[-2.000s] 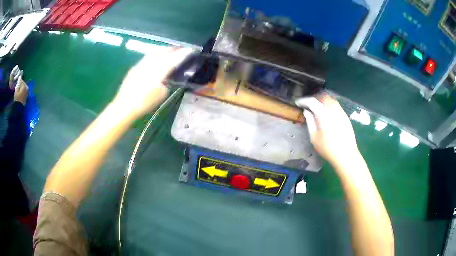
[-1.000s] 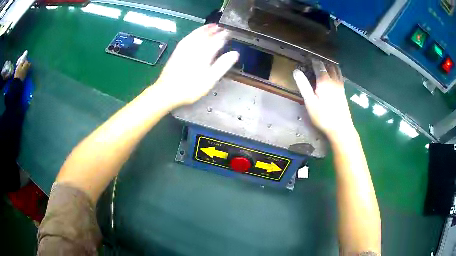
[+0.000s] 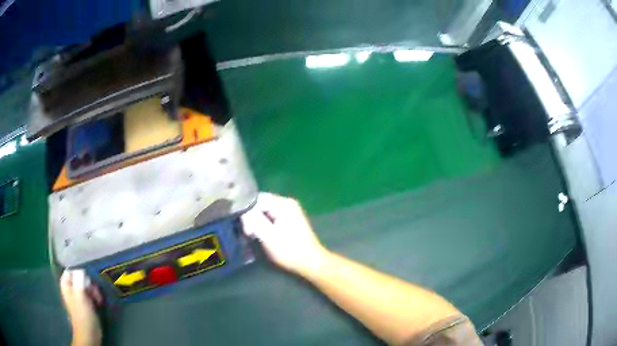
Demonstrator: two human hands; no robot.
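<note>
A phone housing [image 3: 99, 144] lies in the nest on the orange base plate [image 3: 198, 128] of the bench press. The grey upper pressing plate [image 3: 108, 84] is over its back part. My left hand [image 3: 81, 301] is at the left side of the blue base [image 3: 237, 236], under the plate corner. My right hand [image 3: 281, 226] is at the right side of the base, with curled fingers at the front right corner of the press table [image 3: 152, 196]. Neither hand shows a held thing; the start buttons are hidden. The picture is somewhat blurred.
The red round knob [image 3: 162, 274] sits between yellow arrows on the front label. Part of another phone housing [image 3: 9, 197] lies on the green mat at the left edge. A black box [image 3: 500, 101] stands at the right bench edge, beside a metal frame post [image 3: 538, 81].
Both hands have left the housing at the nest and moved down to the sides of the base. The view has turned right, so the press now stands at the left.
</note>
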